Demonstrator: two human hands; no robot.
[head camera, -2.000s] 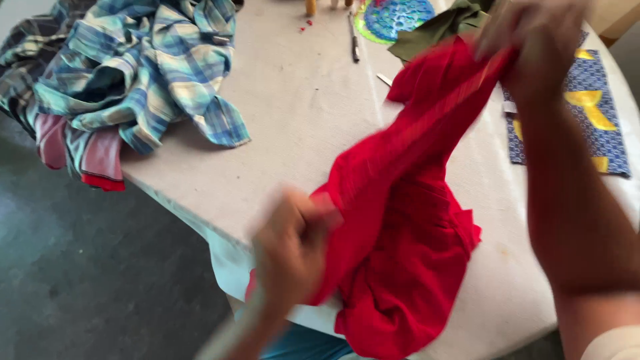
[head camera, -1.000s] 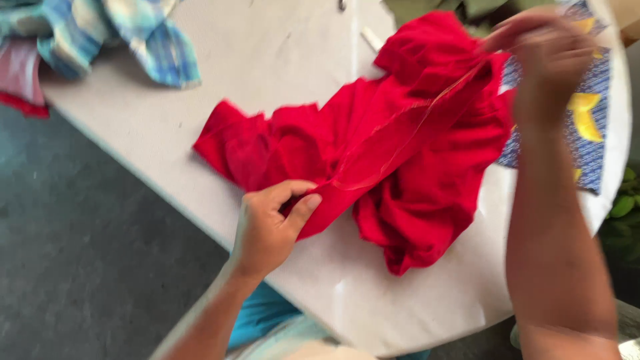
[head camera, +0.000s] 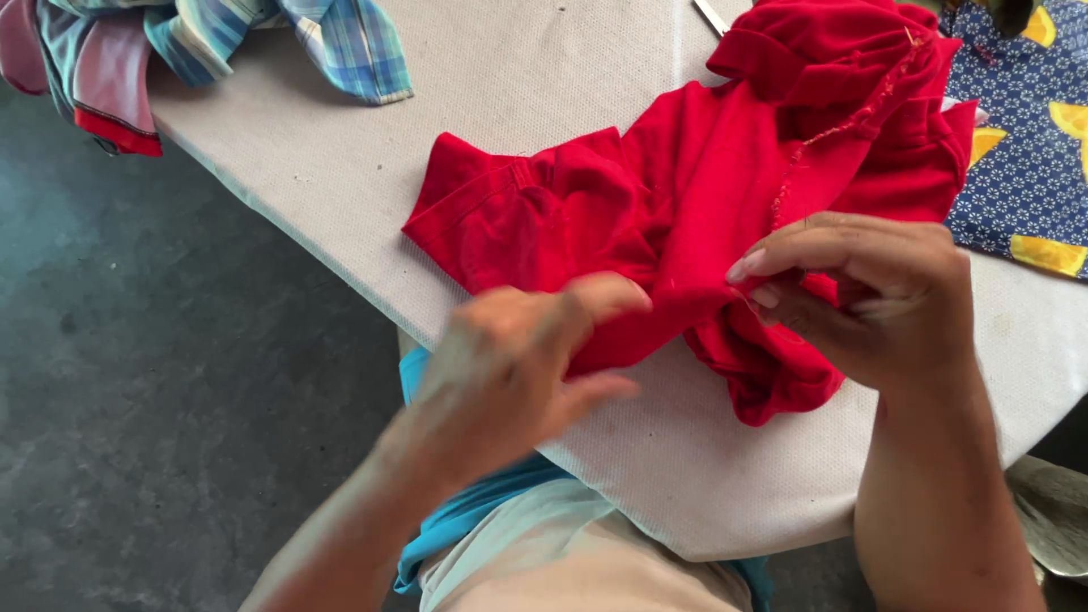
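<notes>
A red fabric garment (head camera: 705, 178) lies bunched on the table, with a frayed seam showing along its right part. My right hand (head camera: 875, 289) pinches the garment's edge between thumb and fingertips. Beside the garment's lower left edge is my left hand (head camera: 527, 357), slightly blurred, its thumb and fingers spread apart and nothing gripped between them. Part of the red cloth is hidden behind both hands.
The table (head camera: 527, 76) has a pale textured cover. Plaid cloth (head camera: 357, 51) and a pink piece with a red end (head camera: 115, 85) overhang its left edge. Blue patterned fabric (head camera: 1020, 102) lies at right, and a thin white object (head camera: 711, 15) lies behind the garment.
My left hand has let go of the red cloth edge it held a second ago. My right hand has come down toward my left hand, and the garment lies lower on the table.
</notes>
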